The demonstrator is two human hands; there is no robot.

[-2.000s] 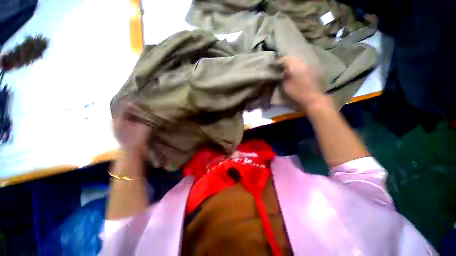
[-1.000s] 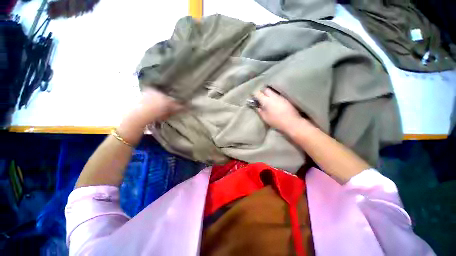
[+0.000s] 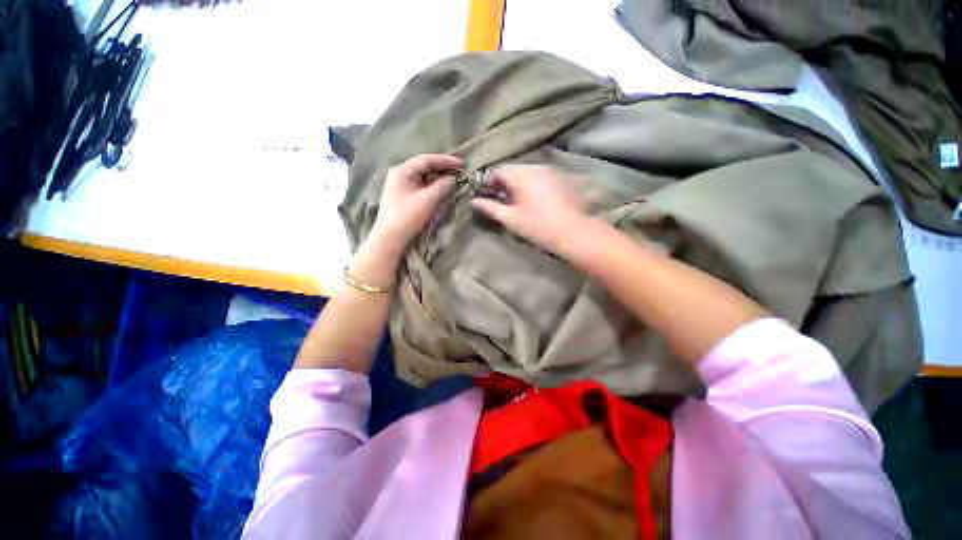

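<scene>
A khaki garment [image 3: 717,179] lies spread and bunched over the table's front edge and against the apron. My left hand [image 3: 417,200] pinches a fold of its cloth between thumb and fingers, with a gold bracelet on the wrist. My right hand [image 3: 533,206] is just beside it, fingertips almost touching the left ones, at the same gathered seam. A small dark, shiny piece [image 3: 491,190] shows at the right fingertips; I cannot tell what it is. The right hand is slightly blurred.
The white table [image 3: 232,158] has yellow edging. Black cords or hangers [image 3: 100,116] lie at the left. A second khaki garment [image 3: 897,84] with a white label [image 3: 948,155] lies at the back right. Blue plastic bags [image 3: 200,411] are below the table at the left.
The garment has been spread out from a bunch. Both hands have come together at one spot on it, the left moving right and the right moving slightly left.
</scene>
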